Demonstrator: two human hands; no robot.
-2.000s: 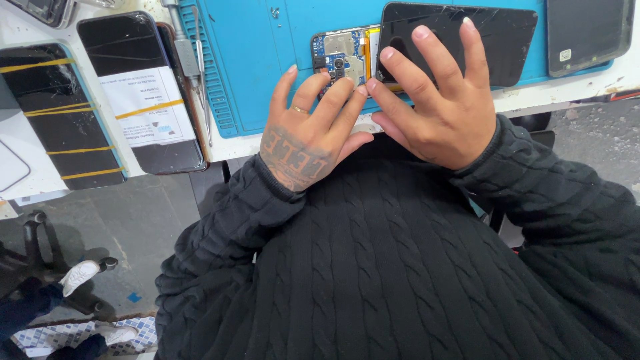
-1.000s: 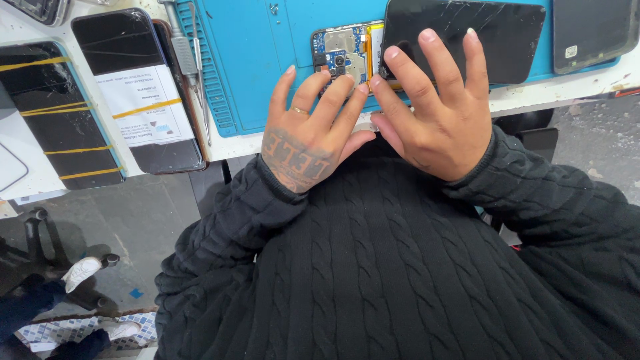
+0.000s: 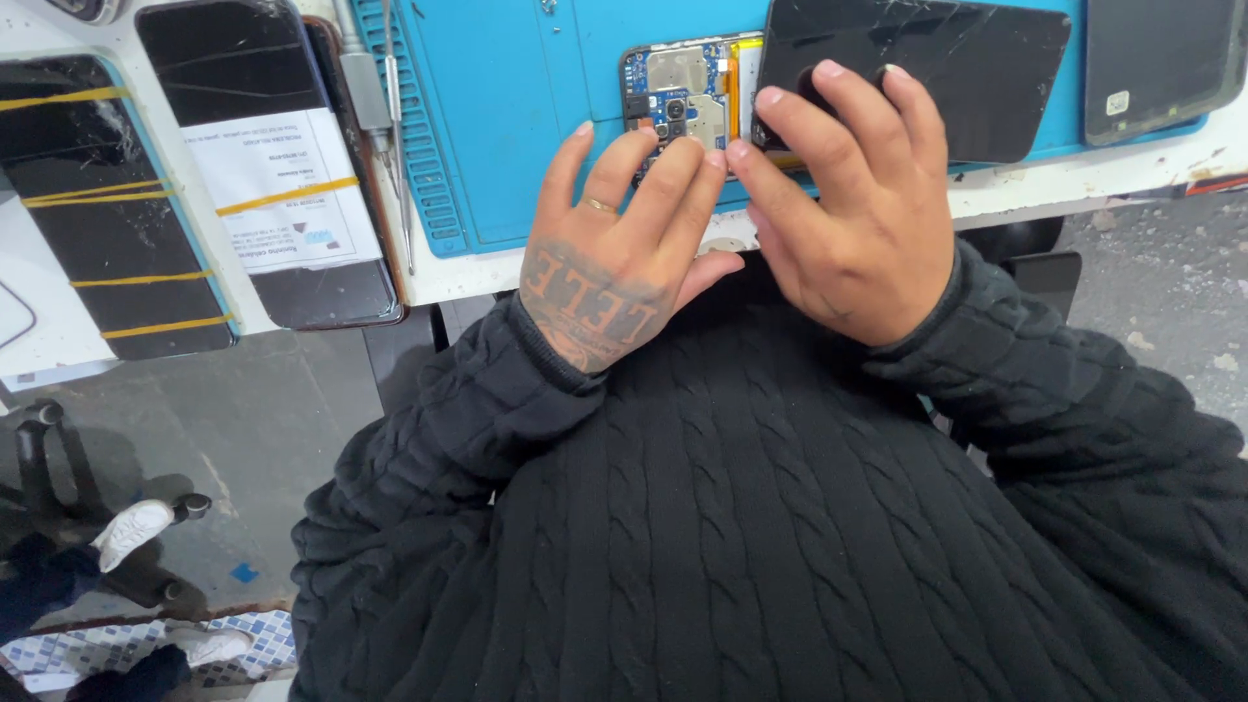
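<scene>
An opened smartphone with a blue circuit board (image 3: 678, 83) lies on a blue repair mat (image 3: 507, 117). A black phone screen panel (image 3: 975, 88) rests across its right part, over the battery. My left hand (image 3: 624, 234), with a ring, has its fingertips on the lower edge of the board; whether it pinches anything is hidden. My right hand (image 3: 848, 195) has its index fingertip beside an orange flex cable (image 3: 734, 97), close to the left fingertips, and its other fingers lie over the panel's lower left part.
Phones bound with yellow rubber bands (image 3: 88, 234), one holding a paper slip (image 3: 283, 195), lie at the left. A thin metal tool (image 3: 396, 127) and a grey cable connector (image 3: 363, 88) are beside them. Another dark phone part (image 3: 1160, 68) sits at the right. A person's shoe (image 3: 135, 531) shows below left.
</scene>
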